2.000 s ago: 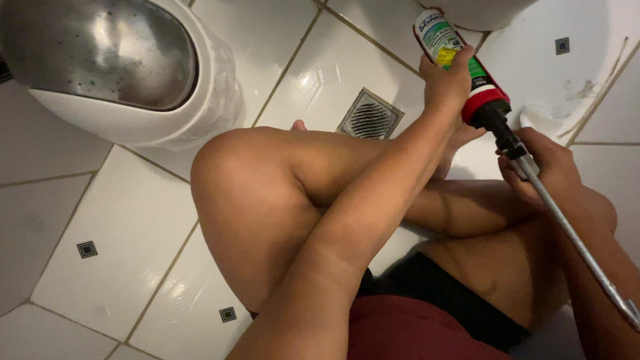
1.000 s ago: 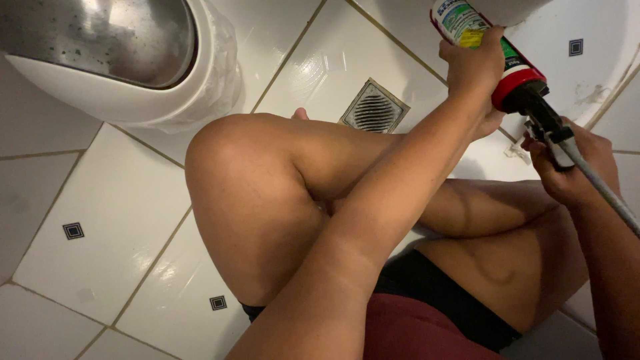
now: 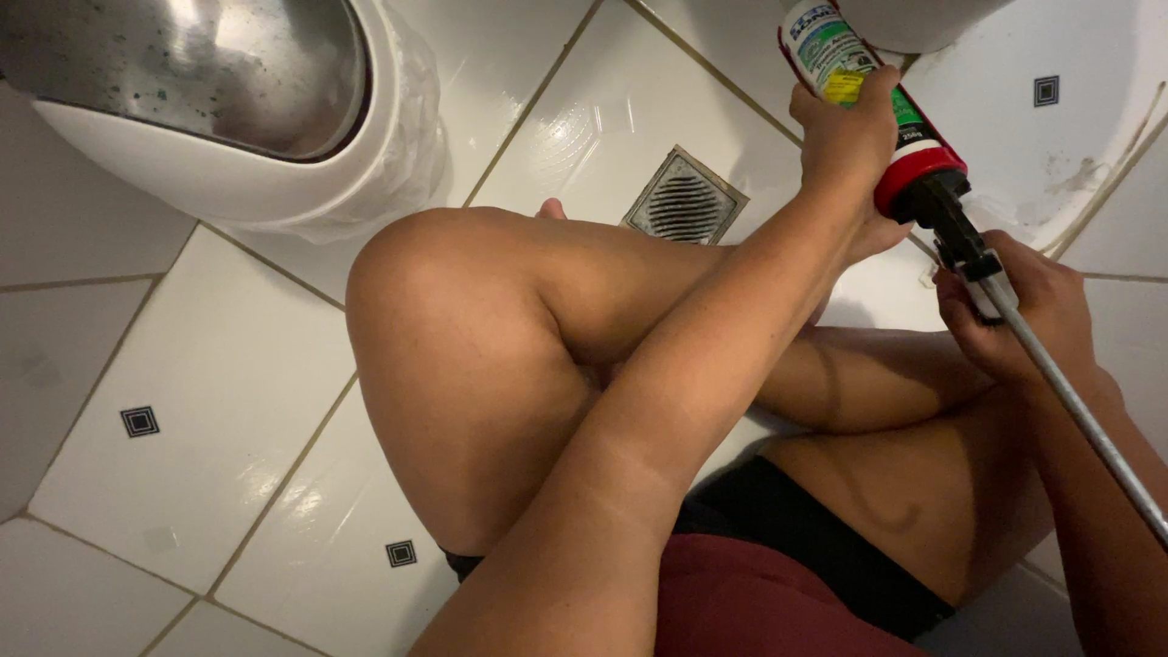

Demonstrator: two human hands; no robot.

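A red and black caulking gun (image 3: 923, 178) holds a sealant cartridge (image 3: 835, 59) with a white, green and yellow label. My left hand (image 3: 844, 137) is wrapped around the cartridge and the frame of the gun. Behind the red collar, my right hand (image 3: 1031, 315) grips the handle and trigger, which the fingers partly cover. The long metal plunger rod (image 3: 1086, 411) runs back past my right wrist to the lower right edge of the view. The gun's front end points to the top edge, where the nozzle is out of view.
White floor tiles (image 3: 192, 401) with small dark square motifs lie around my crossed legs. A square metal floor drain (image 3: 686, 196) is set beyond my knee. A white bin (image 3: 365, 173) with a shiny lid stands at upper left. A white rounded base (image 3: 931, 23) is at the top right.
Between two seconds and one second ago, both hands and the caulking gun shifted a little to the right. Both hands have kept their hold on it.
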